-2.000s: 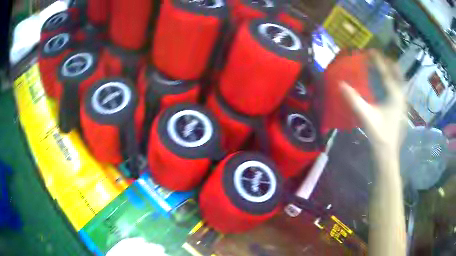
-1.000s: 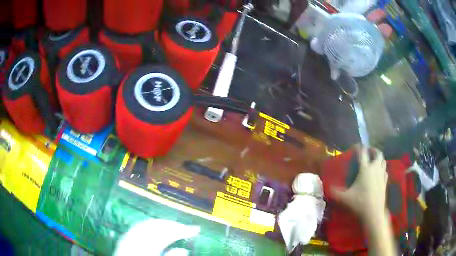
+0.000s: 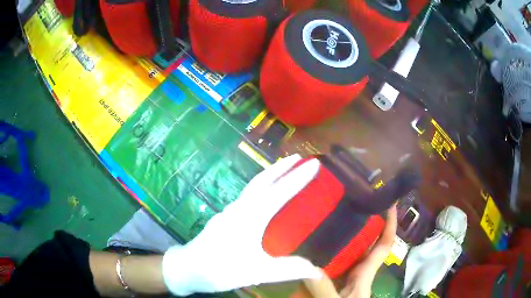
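Observation:
A red speaker [image 3: 305, 215] with a black side panel and a loose black carry strap [image 3: 387, 195] lies tilted in both hands, low in the middle of the view. My left hand [image 3: 250, 233], in a white glove, holds its near left side. My bare right hand [image 3: 370, 259] holds it from below right, partly hidden behind the speaker. The speaker's end faces are not clearly visible. An off-white cloth bundle [image 3: 434, 253] with a rounded head lies to the right.
Red speakers [image 3: 314, 93] stand on the printed table covering [image 3: 180, 145] beyond my hands. A white-handled tool [image 3: 399, 73] lies beside them. More red speakers [image 3: 477, 282] are at the lower right. A blue stool [image 3: 23, 174] stands on the green floor at left.
My right hand has come from the right side to the middle with a speaker. My gloved left hand, seen low and apart before, now holds it too. The view has shifted.

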